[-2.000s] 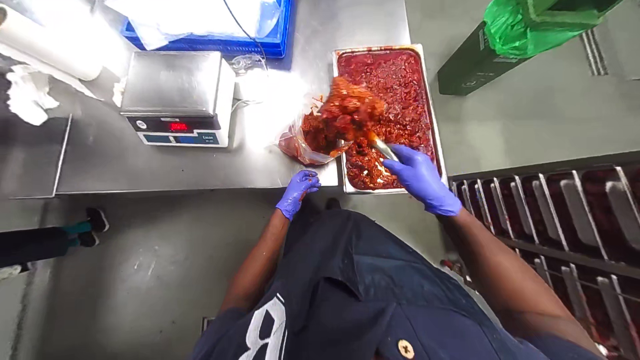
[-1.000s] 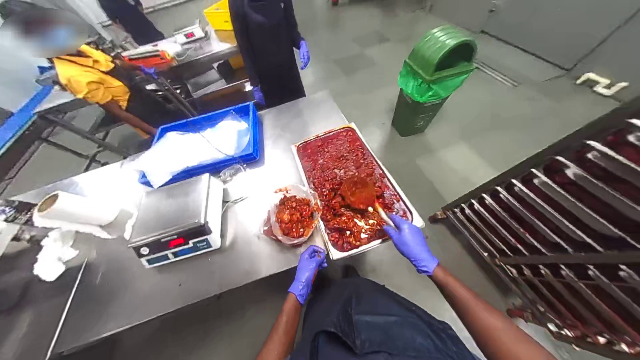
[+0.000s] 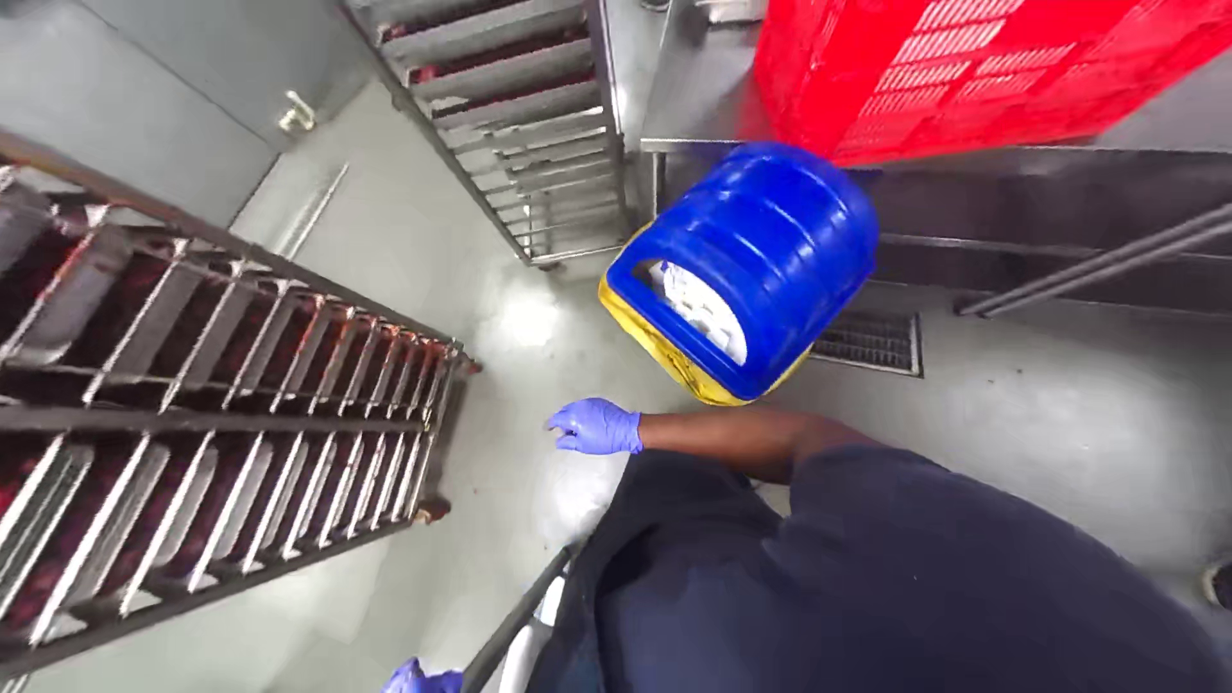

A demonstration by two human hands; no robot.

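My right hand (image 3: 597, 426), in a purple-blue glove, reaches out at the centre with its fingers loosely bent and apart, holding nothing visible. Above and to the right of it stands a blue plastic waste bin (image 3: 770, 231) with a yellow liner at its rim; white waste (image 3: 701, 310) shows through its opening. My left hand (image 3: 423, 679), gloved alike, is cut off by the bottom edge, beside a dark bar (image 3: 515, 621); its fingers and anything in them are hidden. The hand does not clearly touch the bar.
A metal rack (image 3: 221, 423) with trays of dark red food fills the left side. Another tray rack (image 3: 539, 125) is at the top. Red plastic crates (image 3: 924, 77) sit on a steel table (image 3: 688, 106). A drain grate (image 3: 866, 342) lies in the floor behind the bin.
The view has swung far to the right, away from the scale, the bag and the food tray. My right hand has let go of the spoon it held one second ago.
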